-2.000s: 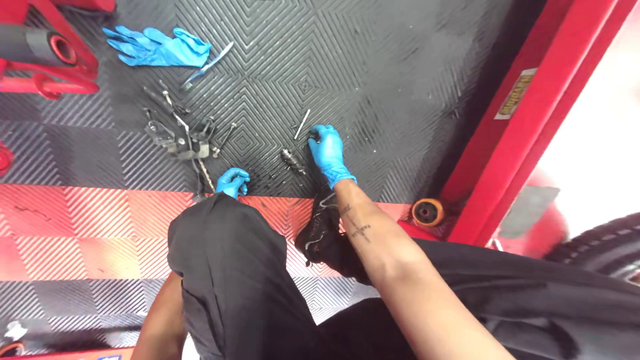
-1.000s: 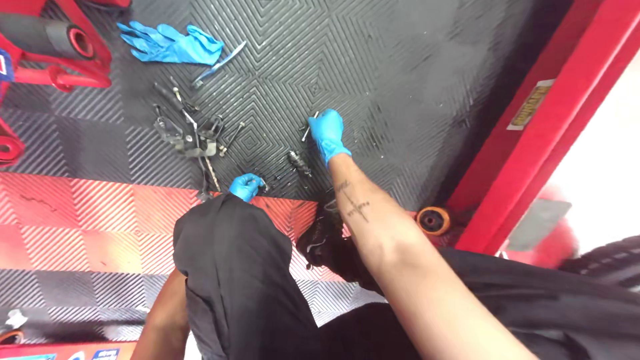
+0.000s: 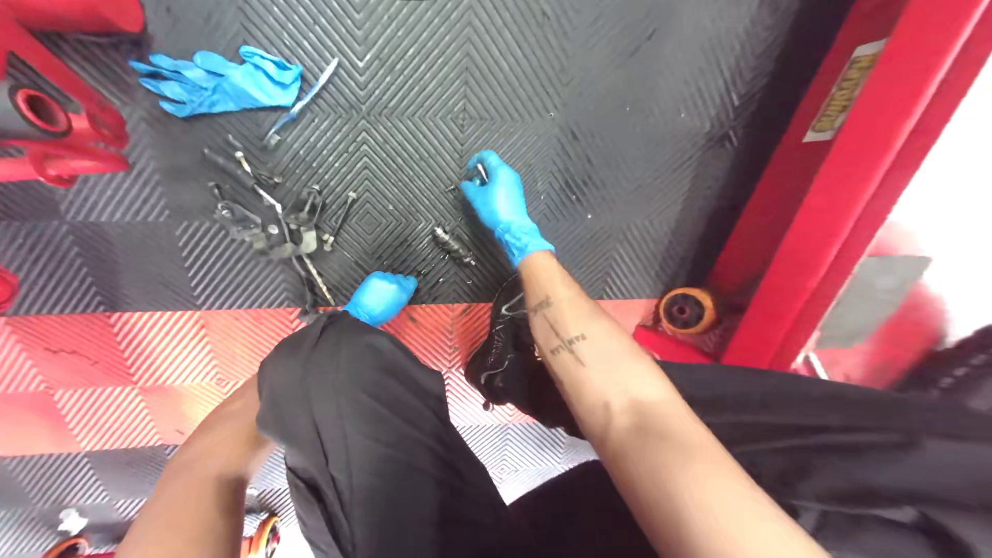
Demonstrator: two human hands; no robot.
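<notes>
My right hand (image 3: 500, 201), in a blue glove, is closed around a slim metal rod (image 3: 482, 173) whose shiny end shows between the fingers. My left hand (image 3: 382, 297), also gloved in blue, is low over the mat beside my knee with fingers curled; whether it holds anything is unclear. A small cylindrical metal part (image 3: 453, 246) lies on the black mat between my hands, with tiny dark pieces around it. Left of them lies a metal bracket assembly (image 3: 283, 240) with rods, and a long bolt (image 3: 339, 221) beside it.
A loose blue glove (image 3: 221, 81) and a clear plastic strip (image 3: 306, 101) lie at the upper left. Red metal arms (image 3: 70, 124) stand at the left edge. A red steel beam (image 3: 806, 201) runs along the right, near an orange-rimmed wheel (image 3: 687, 310). My black shoe (image 3: 500, 341) is close to the small parts.
The metal rod that lay on the mat two seconds ago is now in my right hand. My left hand has moved out slightly from beside the knee.
</notes>
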